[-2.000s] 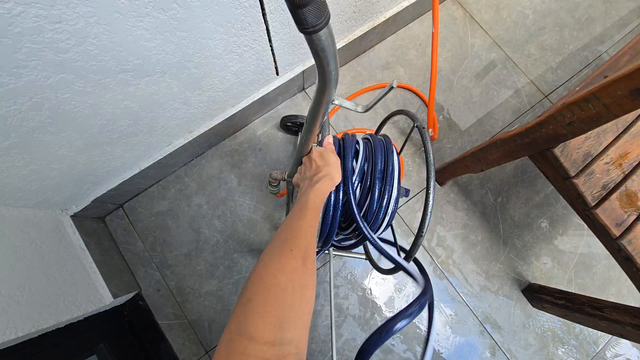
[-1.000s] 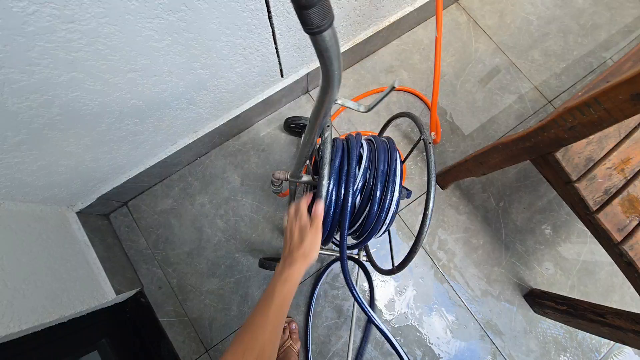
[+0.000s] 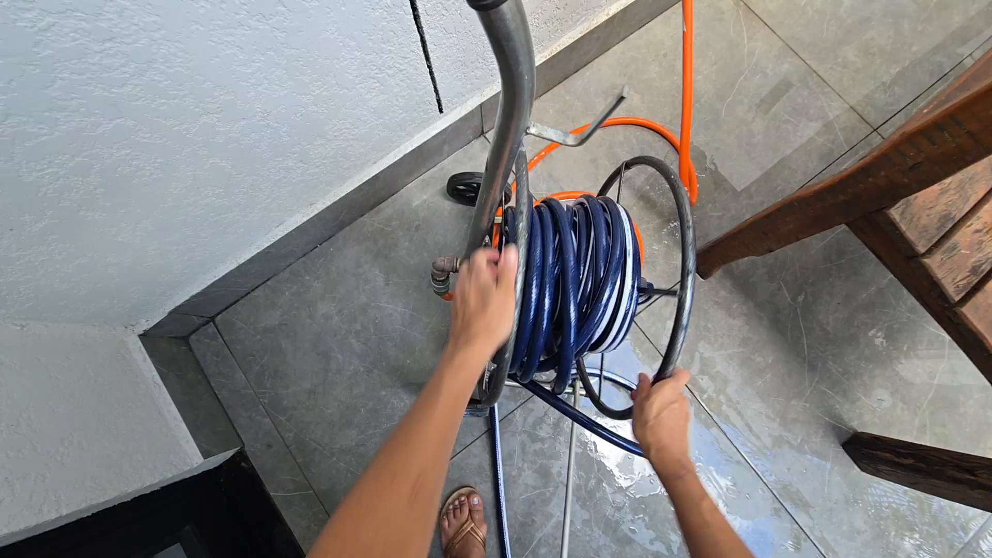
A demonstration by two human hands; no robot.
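Note:
A metal hose reel cart with a curved tubular handle stands on the floor. Many turns of dark blue hose, with a white stripe, are wound on its drum between two round metal side rims. My right hand is closed around the lower part of the right rim. My left hand is at the left rim beside the handle tube, its fingers curled and slightly blurred; whether it grips the rim is unclear. Loose blue hose runs down from the drum. A pipe elbow fitting juts out left of the cart.
An orange hose curves behind the cart, near a black wheel. A white textured wall rises at left. Wooden furniture is at right. The grey tiled floor is wet in places. My sandalled foot is below.
My right hand has come into view and taken hold of the right rim. My left hand has moved up from the drum's lower left. The loose hose below the drum lies differently.

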